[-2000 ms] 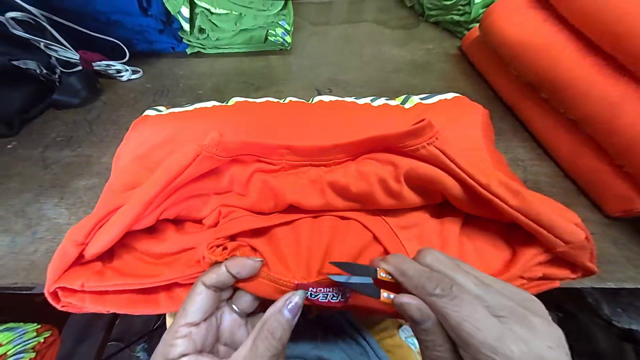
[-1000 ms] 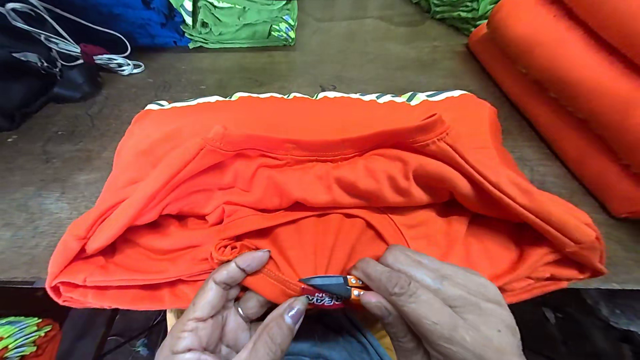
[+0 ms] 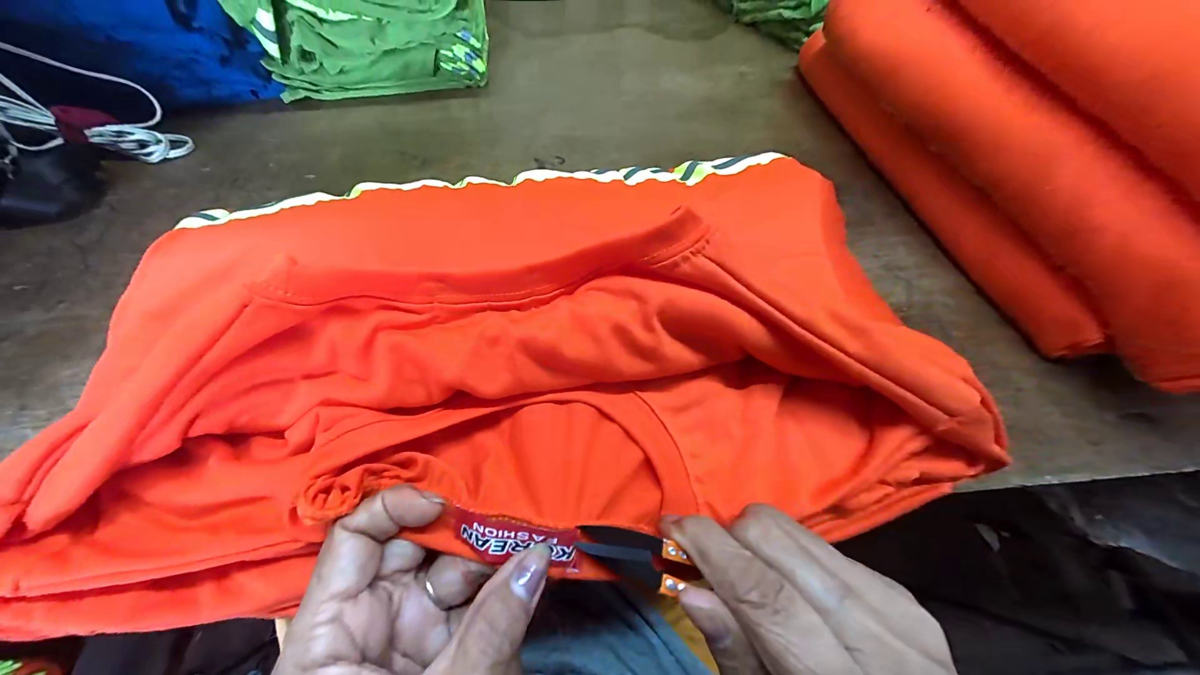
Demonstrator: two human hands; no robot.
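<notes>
An orange fabric garment [image 3: 562,337] lies spread over the table's near edge, its ribbed neckband facing up. My left hand [image 3: 412,586] pinches the near neckline, the thumb beside a dark red woven label [image 3: 511,541] that bears writing. A ring shows on one finger. In my right hand [image 3: 797,591] is a pair of thread snips [image 3: 647,553] with dark blades and orange grips. The blades lie at the label's right end, one above the fabric edge and one over it. Whether they touch a thread cannot be told.
Folded orange fabric [image 3: 1012,169] is stacked at the right. Green folded garments [image 3: 375,47] and blue fabric [image 3: 178,56] lie at the back left, near a white cord [image 3: 141,141] and a black item [image 3: 47,183]. The wooden table [image 3: 600,112] ends just beyond my hands.
The garment has turned slightly, its left side now lower in view. The snips' blades, close together a second ago, are now apart at the label's right end. More of the label shows.
</notes>
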